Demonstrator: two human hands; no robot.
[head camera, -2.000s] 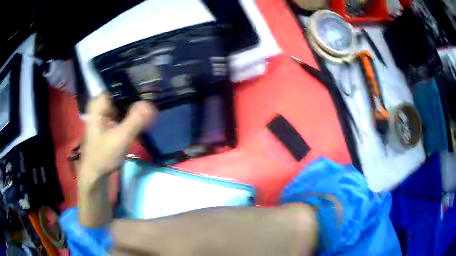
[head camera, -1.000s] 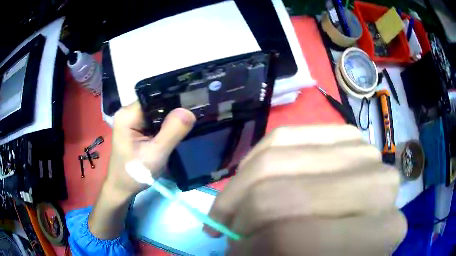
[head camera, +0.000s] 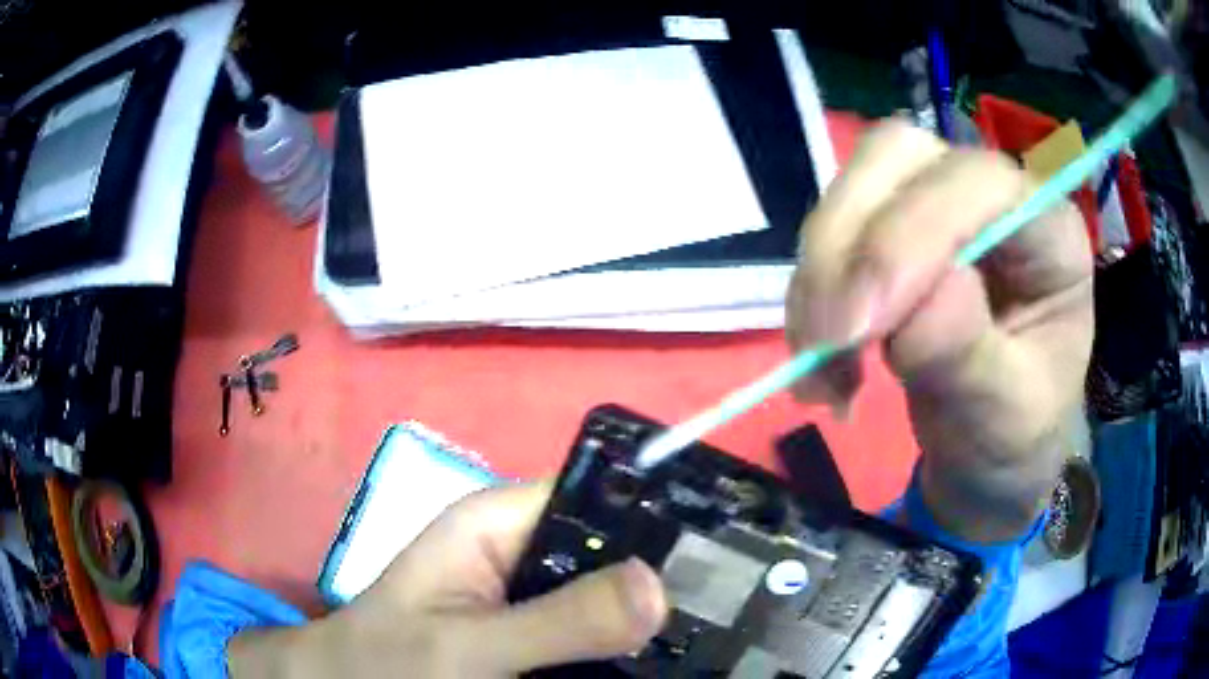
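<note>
My left hand (head camera: 491, 584) grips the tablet front assembly (head camera: 743, 564) at its left side, thumb on its open back, where metal plates and circuit parts show. The assembly is tilted, its lower part cut off by the frame's edge. My right hand (head camera: 955, 265) holds a green cotton swab (head camera: 762, 389) between its fingers. The swab's white tip is at the assembly's upper left corner and appears to touch it. The teal back cover (head camera: 398, 511), pale side up, lies on the red mat, partly hidden behind my left hand.
A white sheet (head camera: 557, 173) lies on a black panel over a white stack. A squeeze bottle (head camera: 283, 153) stands left of it. Small dark parts (head camera: 252, 381) lie on the mat (head camera: 438, 378). A black block (head camera: 813, 464) is behind the assembly. A red bin (head camera: 1014, 122) is at upper right.
The assembly has moved down and right, turned at a new angle. My right hand has moved up and right, and the swab's white tip has come to the assembly's corner.
</note>
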